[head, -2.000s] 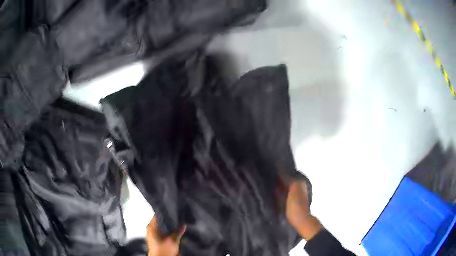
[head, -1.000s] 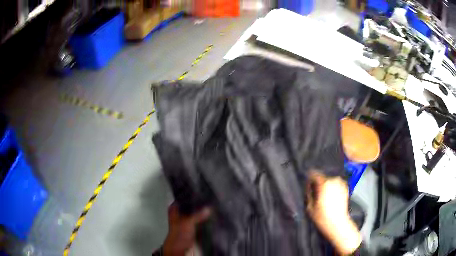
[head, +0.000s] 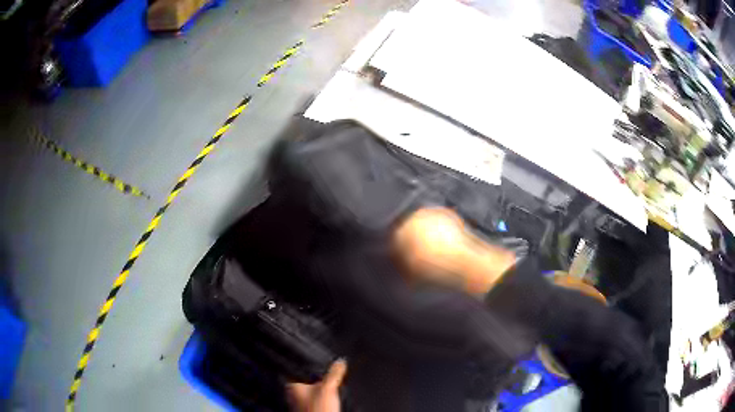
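A large black backpack (head: 355, 181), blurred, lies tilted over a blue tote bin (head: 193, 366). My right hand (head: 443, 245) is blurred and grips the upper right part of the backpack. My left hand (head: 321, 393) is at its lower edge, thumb up, cut off by the bottom of the picture; its other fingers are mostly hidden, but it seems to hold the fabric. Another black bag (head: 274, 310) with a small pale metal dot lies in the bin under my hands. Only the left rim of the bin shows.
A white table (head: 500, 72) stands just beyond the bin, with cluttered sewing gear at right. A tan-orange stool seat (head: 576, 283) is right of the bin, partly behind my sleeve. Yellow-black tape (head: 161, 211) crosses the grey floor at left. Another blue bin (head: 101, 48) stands far left.
The view has turned from the floor heap to the table and bin. The backpack has moved from in front of me down over the bin, and my right hand has moved forward with it.
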